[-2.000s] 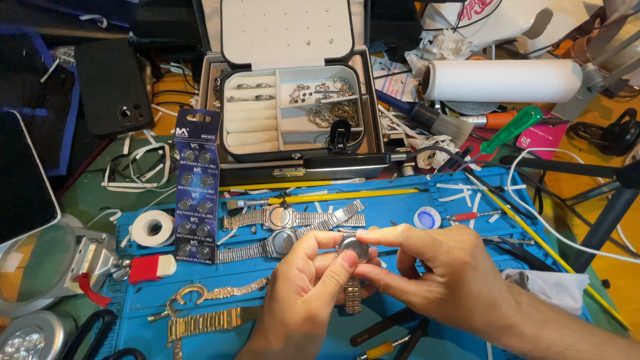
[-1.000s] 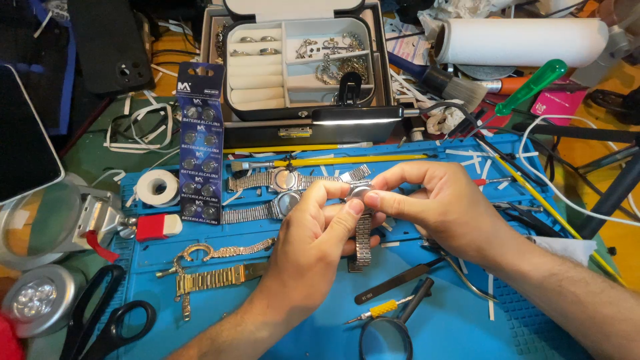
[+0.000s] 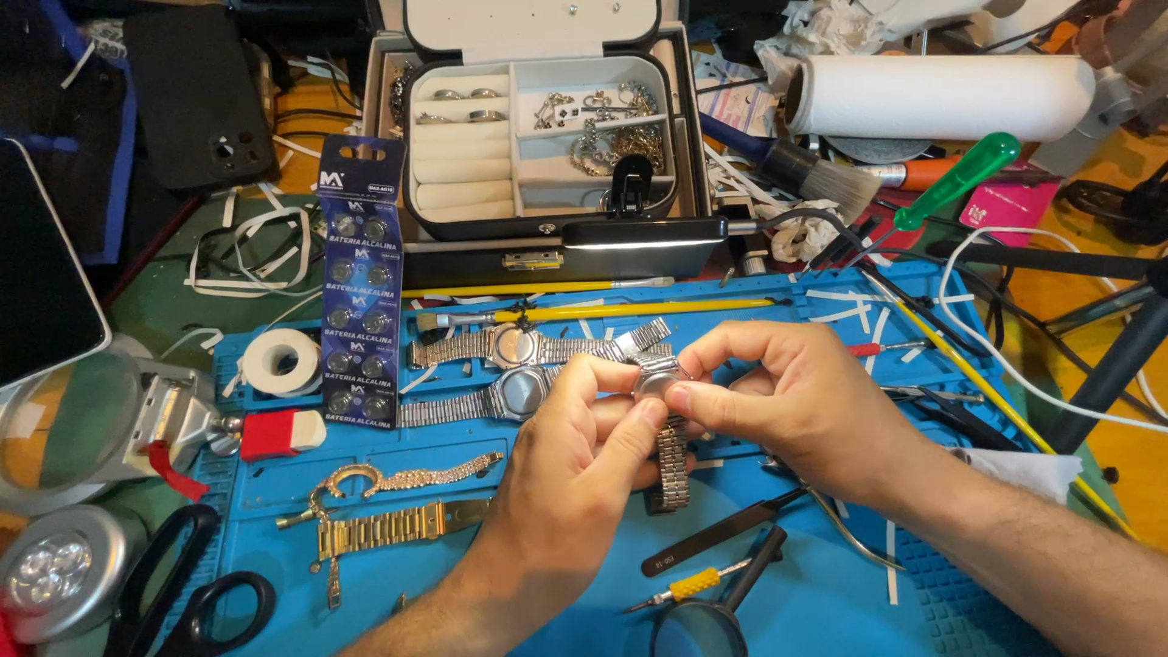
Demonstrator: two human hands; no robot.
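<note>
Between both hands is a metal wristwatch, its round metal case pinched by the fingertips and its link bracelet hanging down. My left hand grips the case from the left with thumb and fingers. From the right, my right hand pinches the case edge between thumb and index finger. Just left of the hands, two more wristwatches lie on the blue repair mat, one with a rose-toned case and one with a silver case. A gold link bracelet and a jeweled watch band lie nearer to me.
A button-cell blister card stands before the open jewelry box. Black tweezers, a yellow-handled precision tool and a magnifier lie below the hands. Black scissors are at left, a green-handled screwdriver at upper right.
Both hands keep hold of the watch; their fingers have shifted around its case. The view has moved somewhat.
</note>
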